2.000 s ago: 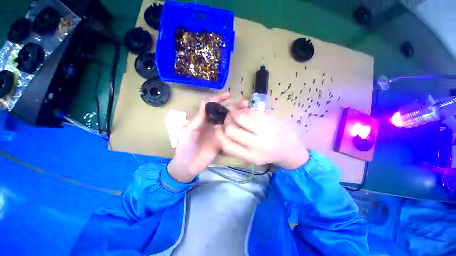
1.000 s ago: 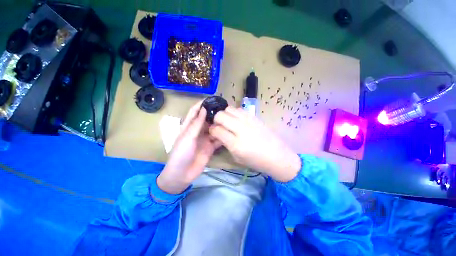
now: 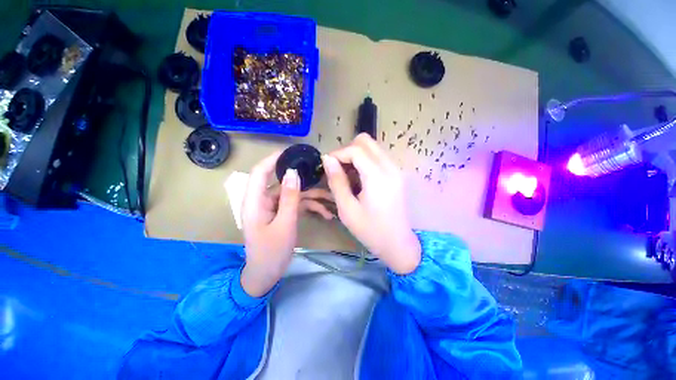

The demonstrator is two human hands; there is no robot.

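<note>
My left hand [image 3: 272,208] holds a round black housing [image 3: 300,166] above the cardboard, thumb on its face. My right hand [image 3: 373,194] is at the housing's right edge, thumb and fingers close together. A tiny shiny spot shows there, too small to tell if it is a held piece. The electric screwdriver [image 3: 367,119] lies on the cardboard behind my right hand, which hides its lower part. A blue bin [image 3: 310,89] of small shiny metal pieces [image 3: 270,87] stands behind my left hand. Small dark screws [image 3: 441,141] lie scattered right of the screwdriver.
Black housings [image 3: 207,146] lie left of the bin, and another [image 3: 427,69] is at the back. A white piece [image 3: 236,194] lies by my left hand. A pink-lit box [image 3: 517,191] and lamp [image 3: 608,158] are at right. A black equipment box [image 3: 63,141] is at left.
The housing in my left hand has turned from tilted to face up. My right hand has moved from over it to its right edge. The view has shifted, moving the bench things left.
</note>
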